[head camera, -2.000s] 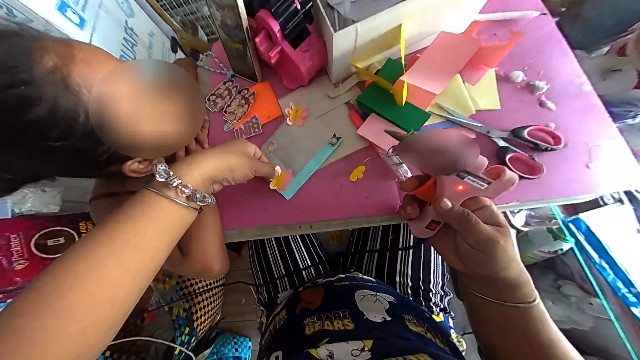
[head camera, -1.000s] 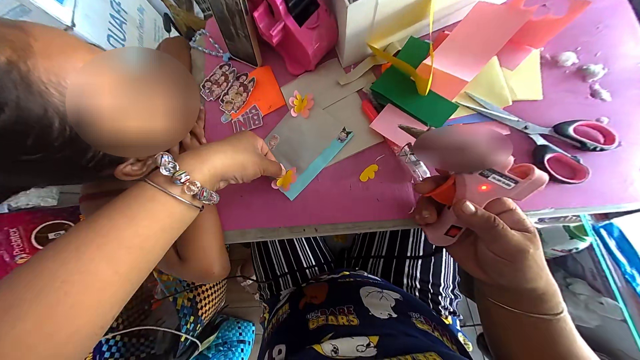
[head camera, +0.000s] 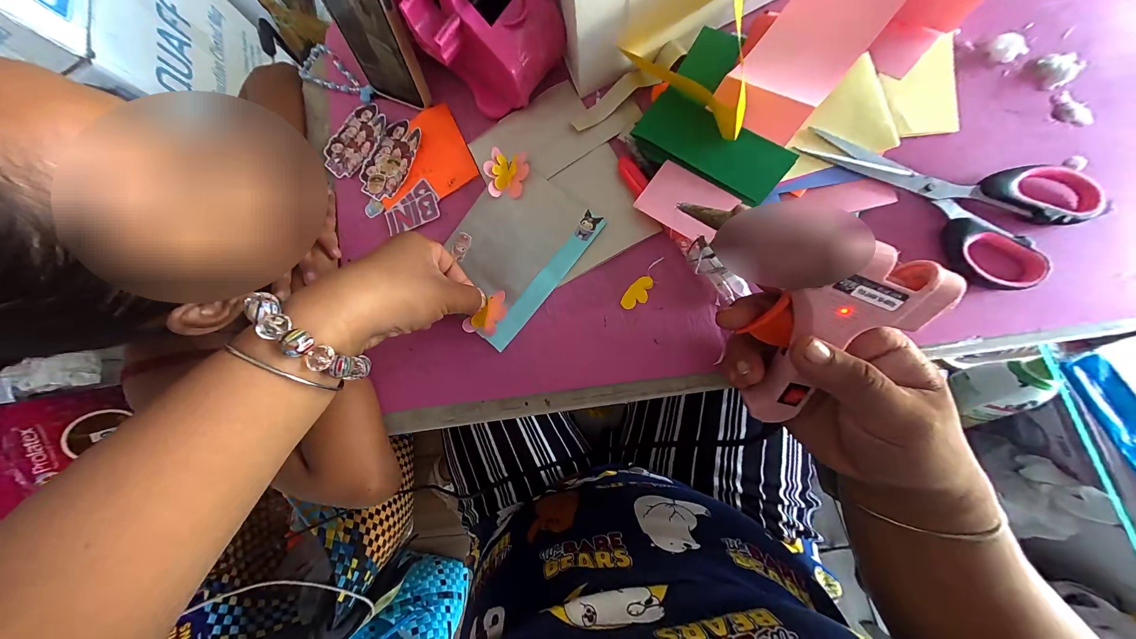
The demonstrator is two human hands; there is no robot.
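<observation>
My left hand (head camera: 404,288), wearing a beaded bracelet, has its fingertips on a pink and yellow paper flower (head camera: 486,312) at the lower corner of a grey paper piece with a light blue strip (head camera: 541,288). A small character sticker (head camera: 587,224) is on the strip's upper end. A second paper flower (head camera: 505,171) lies at the grey paper's upper corner. My right hand (head camera: 865,399) grips a pink hot glue gun (head camera: 852,306) with an orange trigger and a lit red light; its nozzle points left. A yellow paper piece (head camera: 637,292) lies on the table between my hands.
Scissors (head camera: 941,188) lie at the right beside folded green paper (head camera: 710,142) and pink sheets. Cut-out stickers (head camera: 390,160) rest on orange paper at the left, near another person (head camera: 186,195) leaning on the table. A pink plastic holder (head camera: 488,53) stands at the back.
</observation>
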